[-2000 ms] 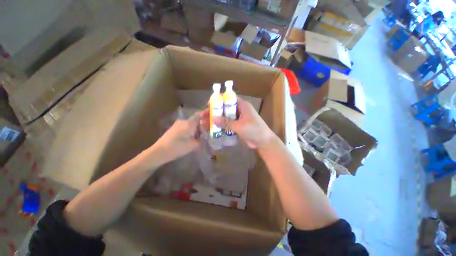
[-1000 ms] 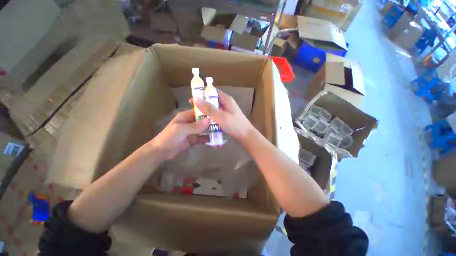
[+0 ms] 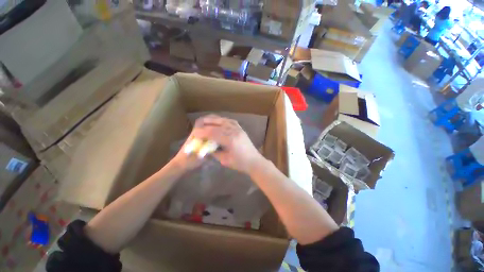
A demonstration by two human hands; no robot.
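Note:
A large open brown carton [image 3: 212, 241] stands in front of me with its flaps out. My left hand [image 3: 188, 154] and my right hand [image 3: 231, 141] are together above its middle. They are closed around the small bottles [image 3: 200, 147], which show only as a blurred white and orange patch between the hands. My right hand covers most of the bottles. Clear plastic [image 3: 212, 186] lies crinkled inside the carton below the hands. Flat white and red printed goods [image 3: 217, 214] show at the carton bottom near its front wall.
A torn carton of clear plastic cases [image 3: 342, 156] stands to the right. Behind are a red bin [image 3: 294, 99], a blue bin [image 3: 322, 87] and shelving with boxes. Stacked cartons [image 3: 95, 106] stand left. The grey aisle floor [image 3: 400, 154] runs along the right, with blue stools [image 3: 450, 116] beyond.
The bottles were upright and side by side in the hands. They are now tipped, with the hands folded over them. The view has shifted, showing more of the shelving and a person at the far right.

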